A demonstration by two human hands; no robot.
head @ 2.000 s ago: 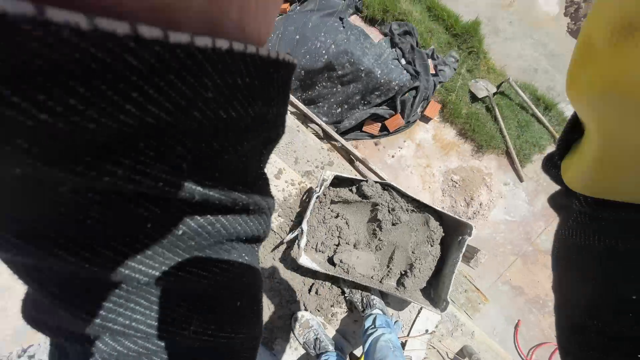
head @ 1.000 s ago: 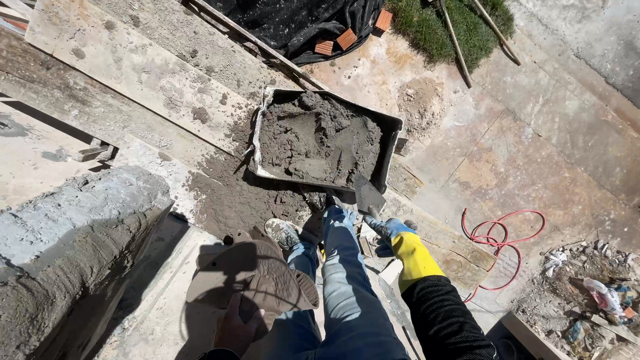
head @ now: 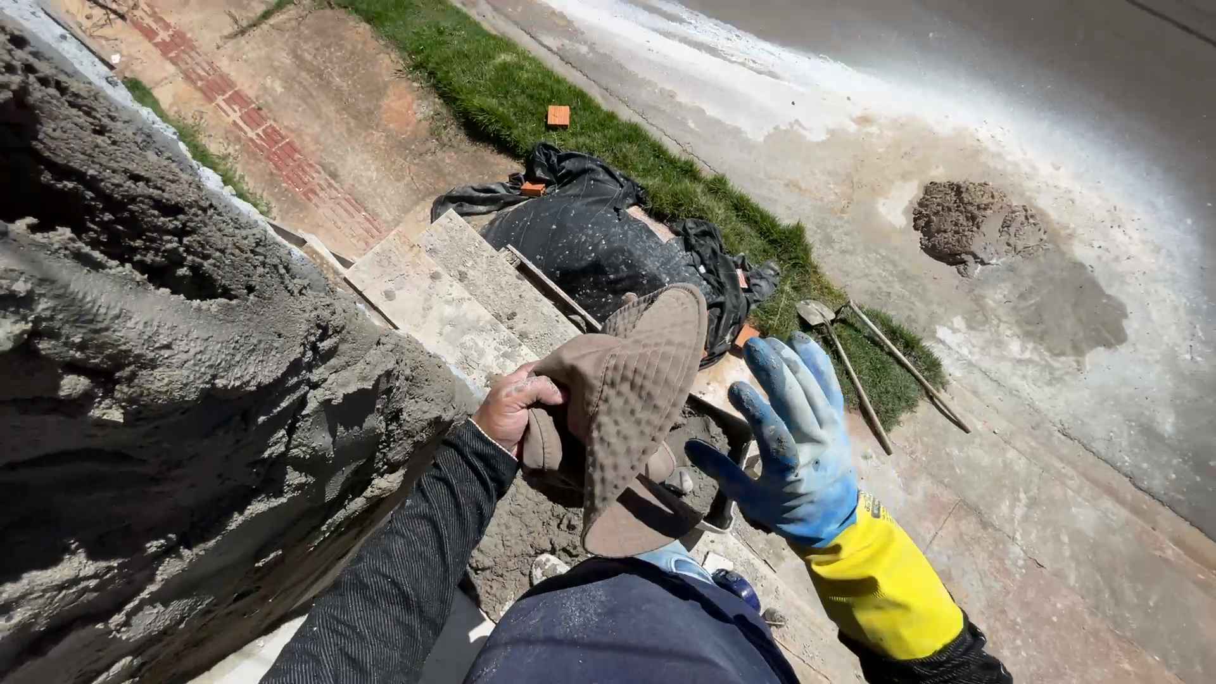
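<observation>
My bare left hand (head: pixel 521 407) grips a brown fabric hat (head: pixel 632 418) by its crown side, in front of my body. The hat's wide, dimpled brim hangs tilted to the right of the hand. To the right of the hat, my right hand (head: pixel 793 446) is raised in a blue and yellow rubber glove, with its fingers apart and nothing in them. Behind the hat, wet mortar (head: pixel 698 437) shows in a dark rectangular trough, which the hat and glove mostly hide.
A rough mortar-coated wall (head: pixel 218 399) rises close on the left. Boards (head: pixel 437 294) lie beyond the hat. Further off are a black plastic sheet (head: pixel 589 237) over a heap, a shovel (head: pixel 845 366) on grass and a mortar pile (head: pixel 974 223) on the pavement.
One second ago the hat was low by my legs and my gloved right hand was down beside the trough. Both are now raised in front of me. The view has swung.
</observation>
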